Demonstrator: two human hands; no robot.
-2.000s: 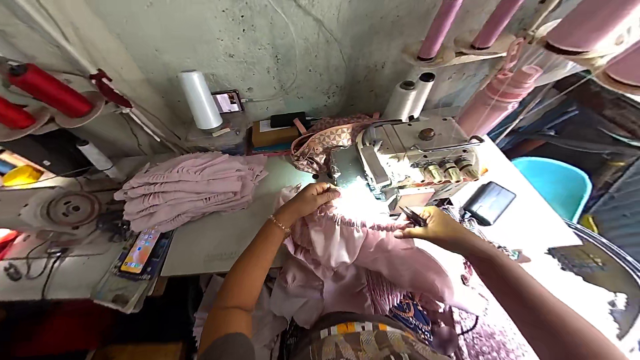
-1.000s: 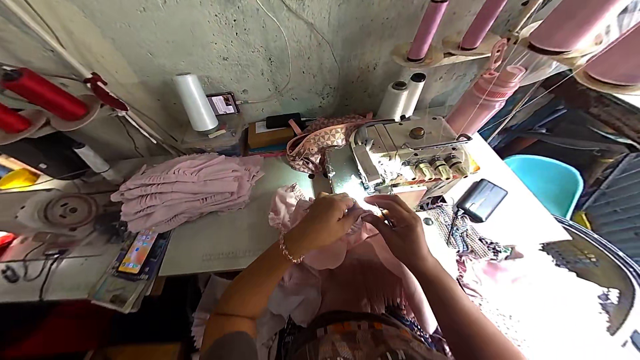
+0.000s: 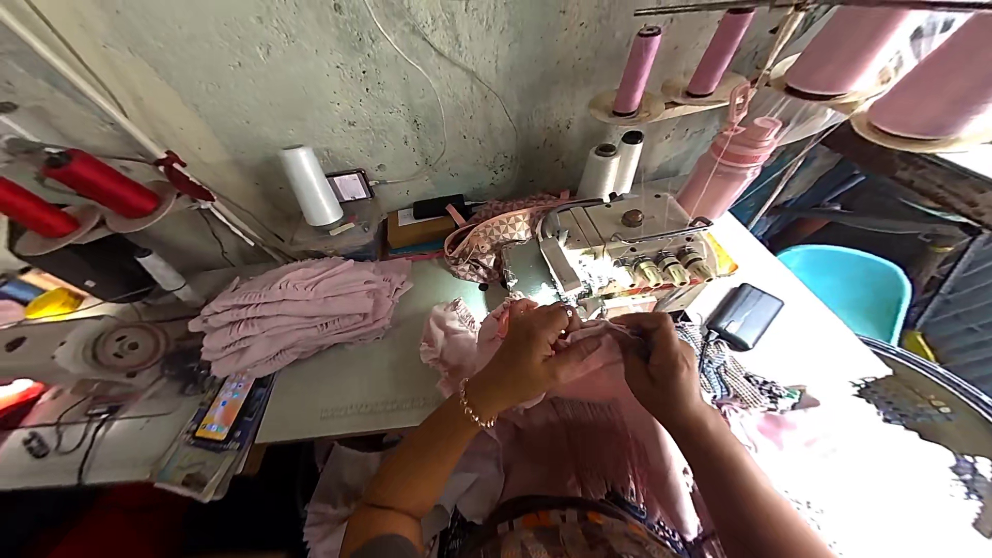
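Pink gathered fabric (image 3: 573, 418) hangs over the table's front edge and onto the lap. My left hand (image 3: 535, 349), with a bracelet at its wrist, pinches the fabric's upper edge. Close beside it on the right, my right hand (image 3: 659, 360) grips the same edge between thumb and fingers. Both hands are just in front of an overlock sewing machine (image 3: 628, 240), whose lamp lights the needle area. A stack of pink gathered pieces (image 3: 302, 310) lies to the left on the table. The fingertips partly hide the held edge.
A black box-shaped device (image 3: 744, 316) and patterned scraps (image 3: 728, 372) lie right of my hands. A patterned cloth bag (image 3: 496, 232) is behind. Pink thread cones (image 3: 841, 50) stand upper right, above a pink bottle (image 3: 728, 167). Far left are another sewing machine (image 3: 85, 349) and a lit phone (image 3: 225, 407).
Two seconds ago my hands were farther apart, the right one holding a dark small tool with the fabric; now they are close together at the fabric edge.
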